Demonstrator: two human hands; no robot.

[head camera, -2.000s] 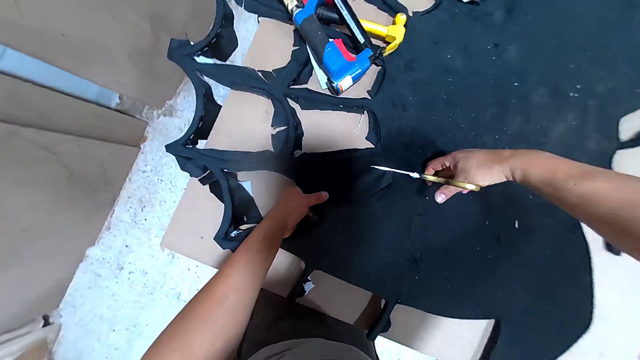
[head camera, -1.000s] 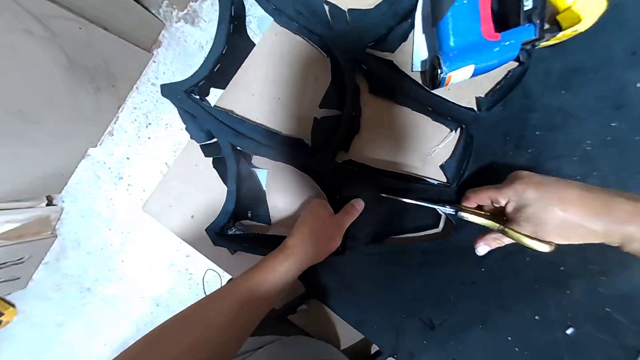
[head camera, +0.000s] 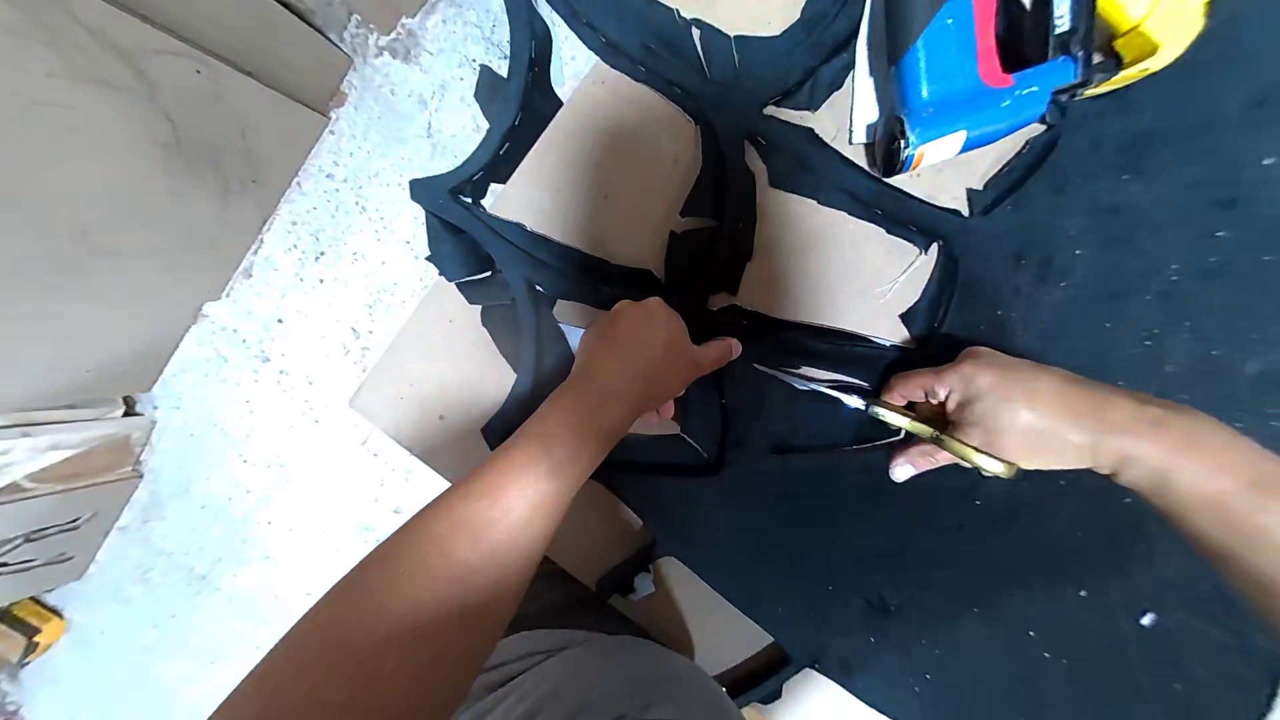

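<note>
My right hand (head camera: pixel 985 415) holds scissors (head camera: pixel 925 425) with gold-coloured handles, their blades pointing left at a slit in the black fabric (head camera: pixel 850 560). Just left of the blade tips, my left hand (head camera: pixel 645 355) grips the fabric where strips of it meet; its thumb points right and its other fingers are partly hidden. The black strips are folded and stapled around openings, and beige board (head camera: pixel 610 170) shows through them. Pale material shows in the slit beside the blades.
A blue staple gun (head camera: pixel 970 80) lies on the work at the upper right, against a yellow tool (head camera: pixel 1150 40). Beige panels (head camera: pixel 130 200) stand at the left beside a speckled pale floor (head camera: pixel 290 400). A yellow and black object (head camera: pixel 35 628) sits at the lower left edge.
The view has come closer since the first frame. The scissors, once over uncut-looking fabric to the right of my left hand, now lie at a slit in it. My left hand still rests on the strips.
</note>
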